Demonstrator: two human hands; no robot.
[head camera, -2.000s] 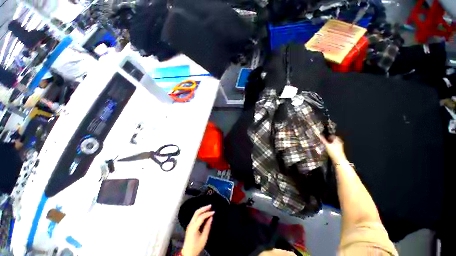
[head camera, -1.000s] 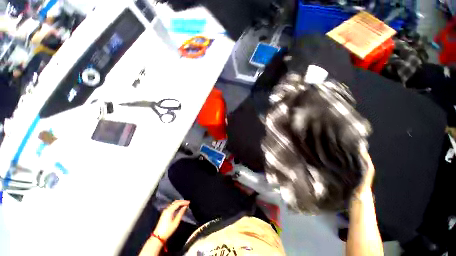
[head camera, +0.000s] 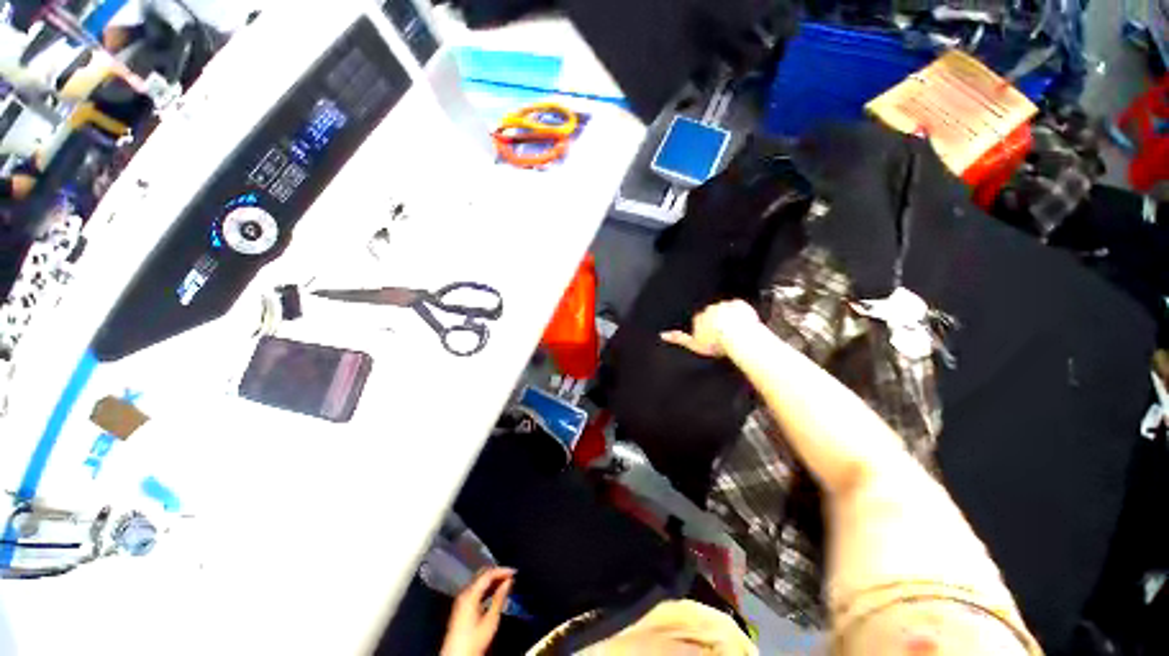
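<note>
The plaid garment lies on a large black cloth to the right of the table, with a white piece at its upper part. My right hand reaches across the plaid to dark cloth at its left edge. Its fingers point left; whether they grip the cloth cannot be told. My right forearm hides part of the plaid. My left hand is low by my lap, partly cut off by the bottom edge, its fingers apart and empty.
The white sewing table holds a smartphone, black-handled shears and orange-yellow scissors. The machine's control panel is at the left. A blue crate and a tan sheet on something red stand behind the black cloth.
My right hand has moved left from the plaid's right edge, across it. The plaid, blurred and bunched a second ago, now lies lower and spread lengthwise. My left hand has moved slightly down.
</note>
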